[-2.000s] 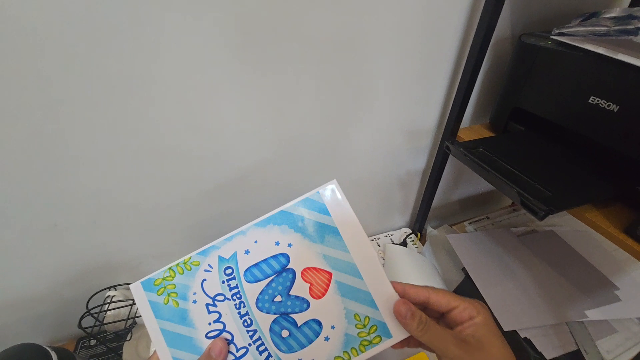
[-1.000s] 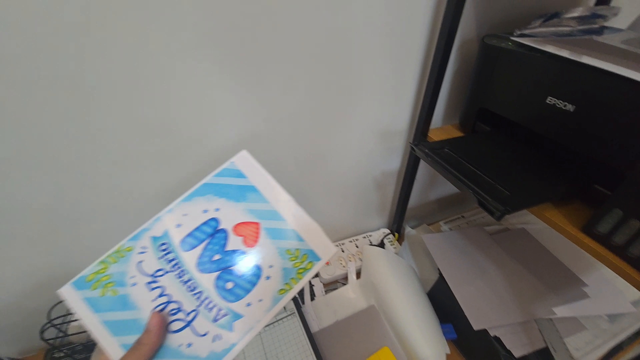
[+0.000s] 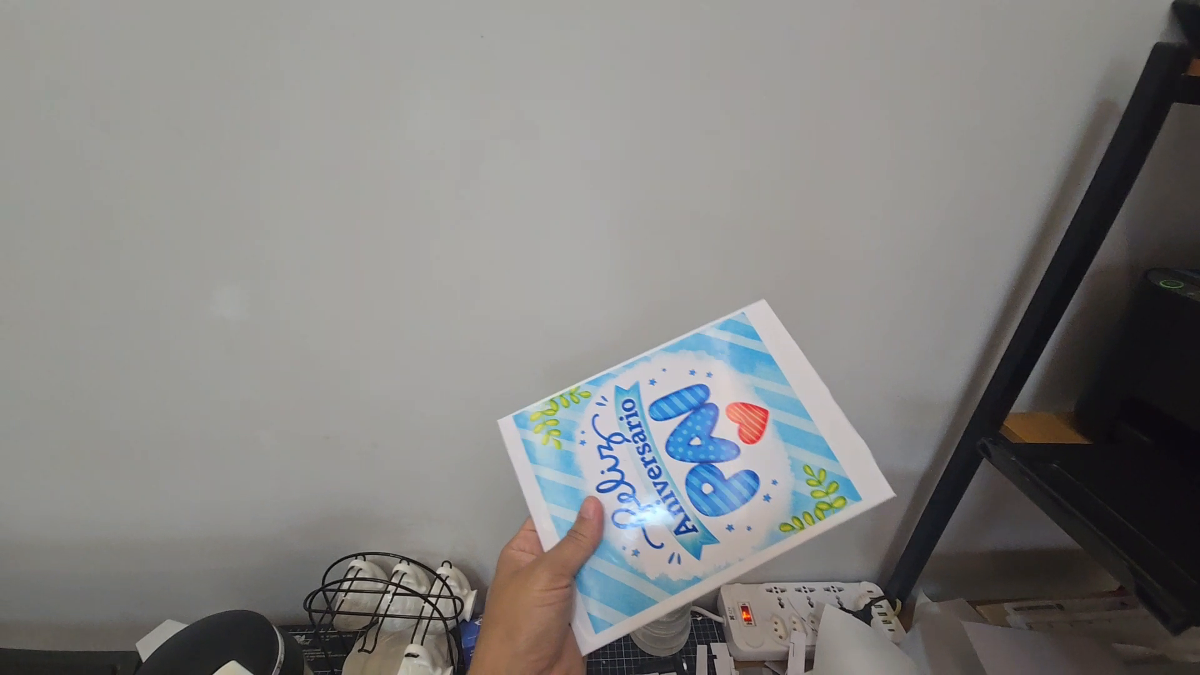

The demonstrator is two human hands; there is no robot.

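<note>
My left hand (image 3: 544,586) grips a glossy printed sheet (image 3: 787,403) by its lower left edge, thumb on the front and the fingers hidden behind. The print is turned sideways: blue stripes, green leaves, a red heart and large blue lettering inside a white border. The sheet is held tilted in front of the grey wall, above the things on the desk. My right hand is out of view.
Below stand a black wire rack (image 3: 384,586) with white items, a black round container (image 3: 220,642) and a white power strip (image 3: 806,614) with a lit switch. A black shelf frame (image 3: 1050,309) and black printer (image 3: 1139,403) are at the right.
My right hand, on the sheet's edge two seconds ago, has let go and left the view. The sheet stays in my left hand. The view has swung left.
</note>
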